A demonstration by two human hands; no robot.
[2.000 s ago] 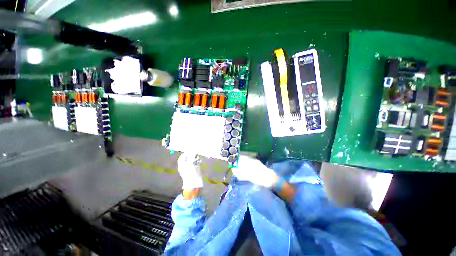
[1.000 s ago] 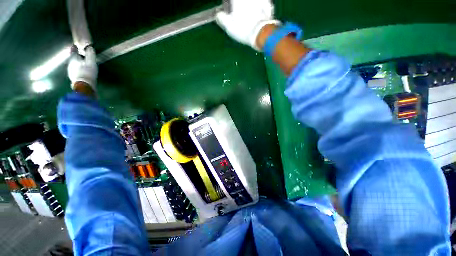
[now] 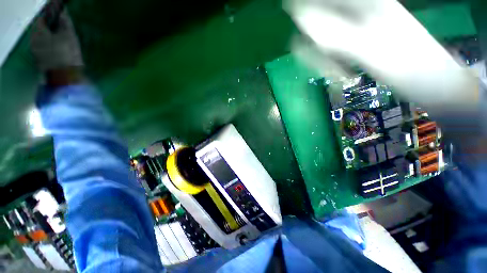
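Note:
My left hand (image 3: 56,42), in a white glove, is blurred at the upper left beside something dark; its grip is unclear. A long white blurred shape (image 3: 384,45) crosses the upper right, possibly a cartridge or my gloved right hand; I cannot tell which. A blue sleeve is smeared at the right edge. Below the white shape, a populated circuit board (image 3: 374,133) lies on a lighter green mat (image 3: 299,138). It shows a toroidal inductor (image 3: 359,123), orange-copper coils (image 3: 427,134) and black-grey blocks. The shape and sleeve hide its right part.
A white box (image 3: 251,170) with red digits, a yellow ring (image 3: 179,173) and a yellow strip stands at centre front. More circuit boards (image 3: 173,240) lie left of it, partly behind my left sleeve. White material (image 3: 48,205) is further left. A dark box-like object (image 3: 403,213) is below the mat's edge.
My left hand has moved left and up. The right arm has swung right, away from the grey-white strip at the back edge. The long white shape has appeared. The view has shifted over the right-hand board.

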